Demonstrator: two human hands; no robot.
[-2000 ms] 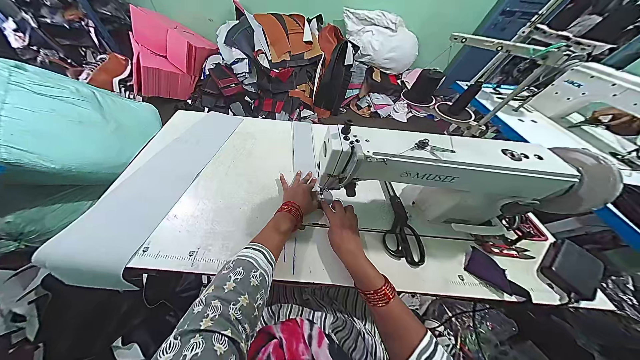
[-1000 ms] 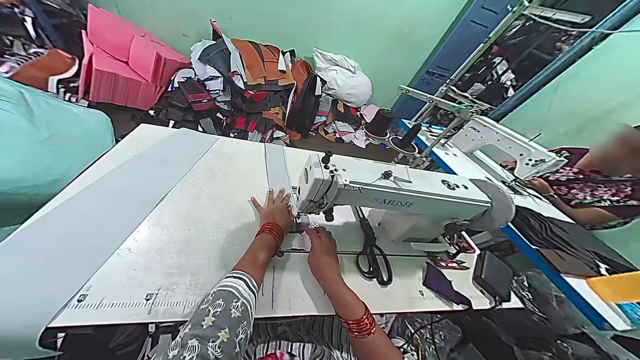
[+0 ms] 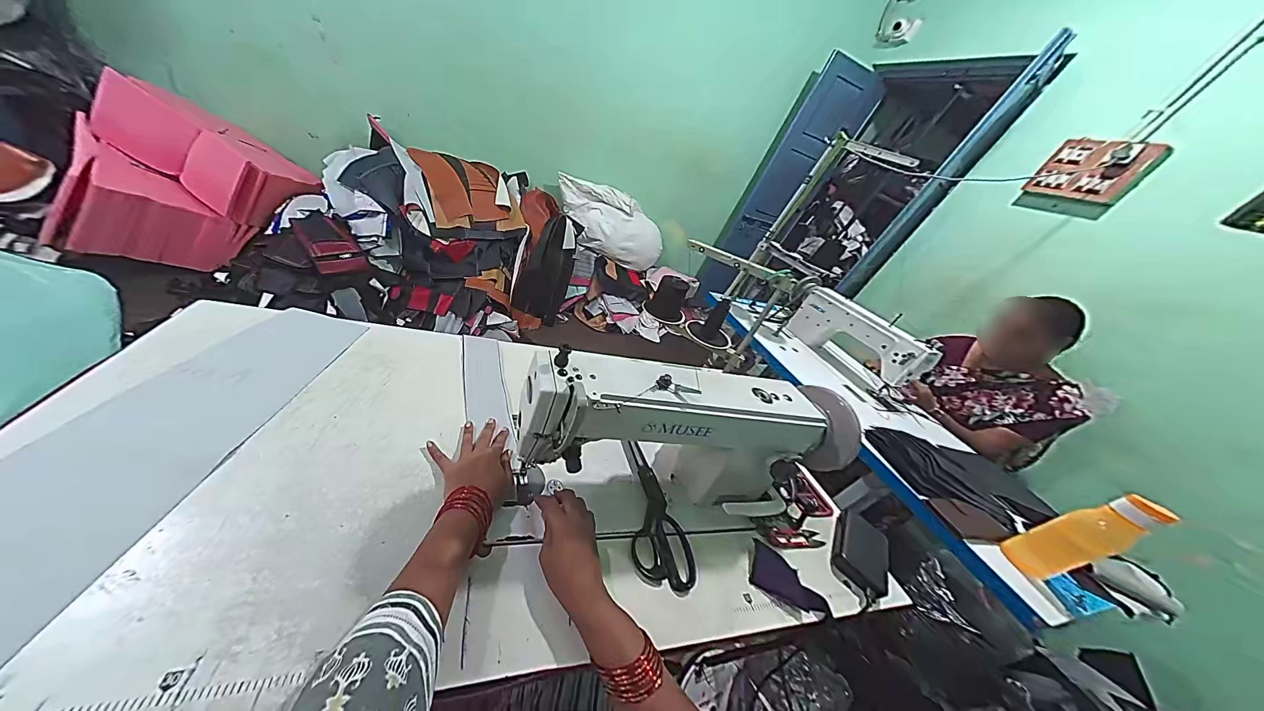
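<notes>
My left hand [image 3: 476, 472] lies with fingers spread on a narrow pale strip of material [image 3: 485, 380], left of the needle area of a white Musee sewing machine [image 3: 681, 410]. Just right of the needle, my right hand [image 3: 566, 523] has its fingertips together at a small round metal part [image 3: 553, 487]; whether they grip it cannot be made out. Black-handled scissors [image 3: 660, 533] lie on the machine bed to the right. A wide grey sheet of material [image 3: 188, 434] stretches across the left of the white table [image 3: 326, 484].
Dark cloth [image 3: 787, 581] and a black box [image 3: 859, 555] lie at the table's right end. Behind are pink stacked sheets [image 3: 168, 178] and a heap of scraps [image 3: 444, 247]. A person [image 3: 1007, 385] sits at another sewing machine [image 3: 859, 331], near an orange bottle [image 3: 1086, 536].
The view has swung up and to the right, bringing the other person fully into sight. Both my hands stay close to the needle area.
</notes>
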